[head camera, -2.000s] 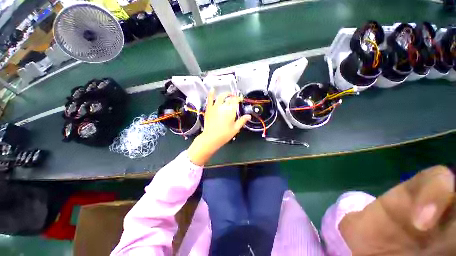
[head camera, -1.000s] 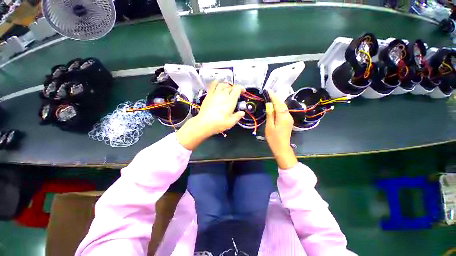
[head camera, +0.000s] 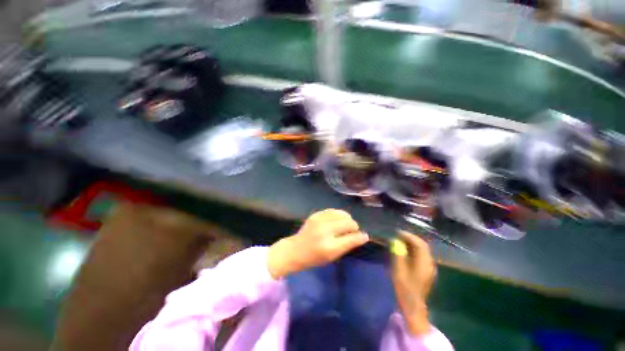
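Note:
The picture is blurred. My left hand (head camera: 322, 238) is in front of the bench edge with its fingers curled; whether it holds anything is not clear. My right hand (head camera: 416, 274) is to its right, with a small yellow piece (head camera: 398, 247) at its fingertips. The hands are apart. Beyond them, white camera housings (head camera: 356, 171) with black insides stand in a row on the dark-green bench (head camera: 267, 188). Orange and red wires (head camera: 284, 136) stick out of them. A thin tool (head camera: 442, 234) lies near the bench edge.
A white tangled heap (head camera: 231, 146) and black camera head modules (head camera: 168, 86) lie at left. More blurred units (head camera: 582, 171) stand at right. A brown carton (head camera: 130, 267) and a red stool (head camera: 82, 209) are below at left. A pale post (head camera: 327, 44) rises behind.
Both hands have drawn back from the middle housing to the front of the bench edge. The right hand came in from the far right earlier. The view has turned and blurred.

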